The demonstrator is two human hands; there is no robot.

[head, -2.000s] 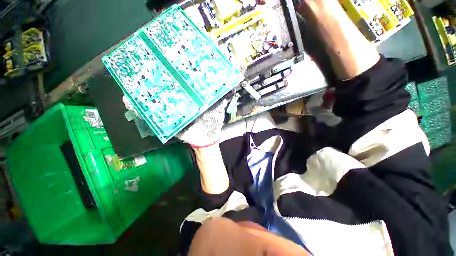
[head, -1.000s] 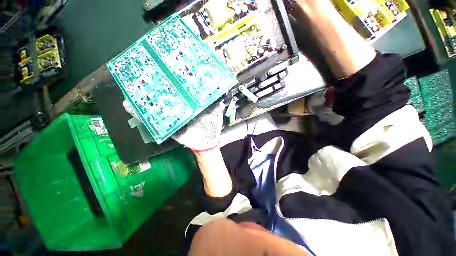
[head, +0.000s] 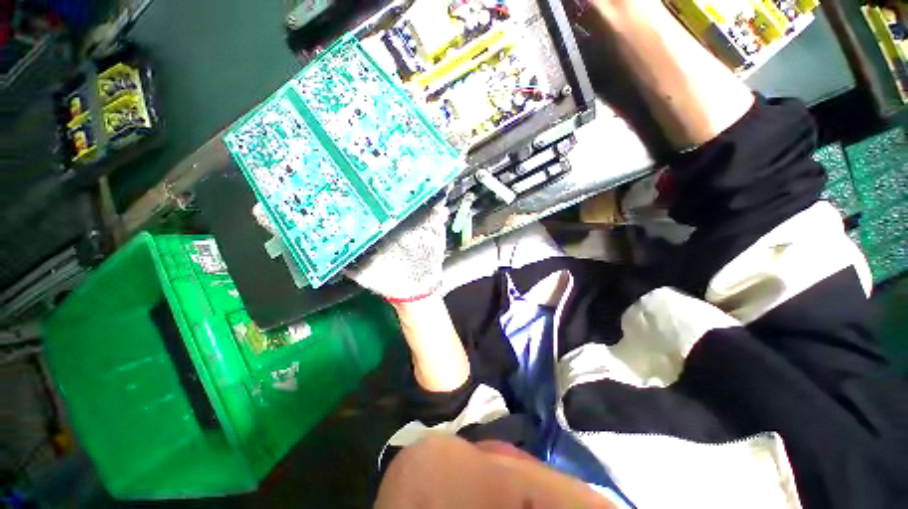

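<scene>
A teal-green circuit board (head: 343, 164) in two halves, underside up, lies tilted in my left hand (head: 406, 260). The hand wears a grey-white knitted glove with a red cuff edge and holds the board from below at its near edge. A black carrier frame (head: 574, 62) lies behind it, with a yellow board component side (head: 488, 84) in it. The held board overlaps the carrier's left part. My right forearm reaches to the top edge beside the carrier; the right hand is cut off by the picture's edge.
A green crate (head: 214, 348) stands at lower left. A flat black pad (head: 249, 254) lies under the board. Pale strips (head: 538, 164) lie by the carrier's near edge. A yellow board (head: 747, 30) lies at upper right, teal boards (head: 881, 189) lower right. Another loaded carrier (head: 108, 111) is at upper left.
The held board has shifted slightly right and down in the picture and stays in my left hand. The loaded carrier at upper left has moved right. My right forearm has hardly moved.
</scene>
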